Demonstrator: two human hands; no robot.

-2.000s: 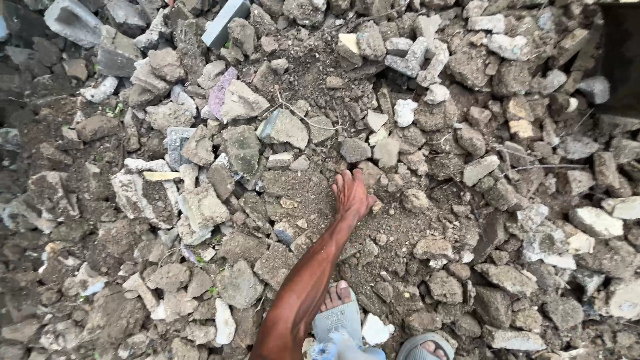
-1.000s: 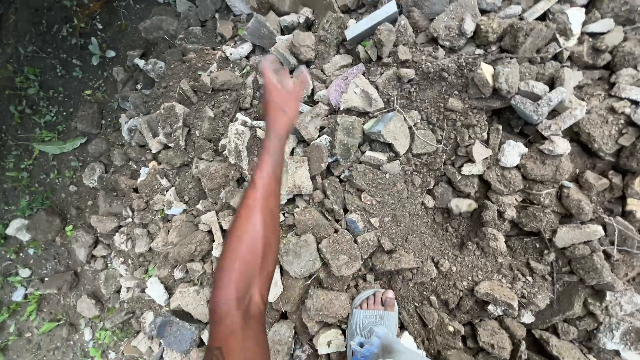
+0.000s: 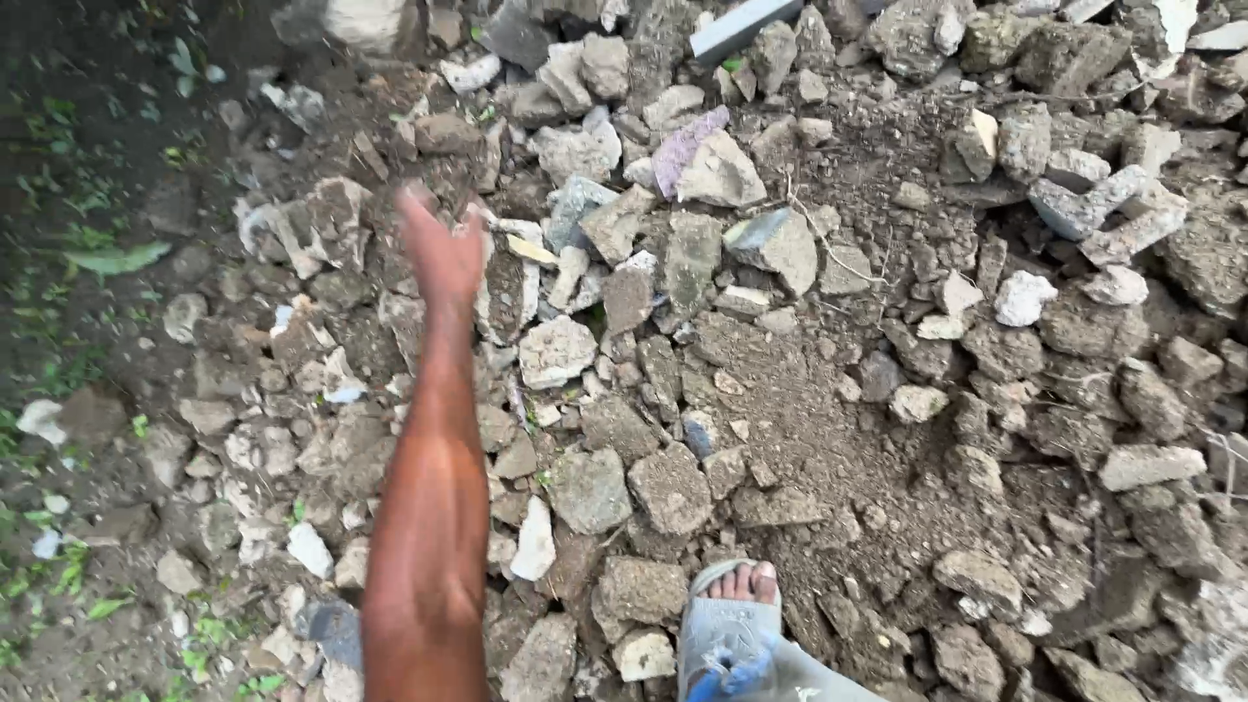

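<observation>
My left hand (image 3: 444, 244) reaches from the bottom edge over the broken concrete and stones at left of centre. It is blurred; thumb and fingers look apart, with nothing visible between them. Just right of it lie a pale yellowish strip (image 3: 531, 251) and a grey-blue broken chunk (image 3: 577, 213). Farther right are a chunk with a purple face (image 3: 690, 151) and a wedge-shaped piece (image 3: 775, 249). What lies directly under the hand is hidden. My right hand is out of view.
My foot in a grey sandal (image 3: 733, 624) rests among rubble at the bottom. Loose brown soil (image 3: 809, 419) lies right of centre. A grey bar (image 3: 746, 27) and angled concrete pieces (image 3: 1087, 200) stick out above. Green plants (image 3: 73, 195) grow along the left side.
My left hand has left the soil beside a dark stone, where it was two seconds ago, and moved left over the rubble. The view has shifted left too.
</observation>
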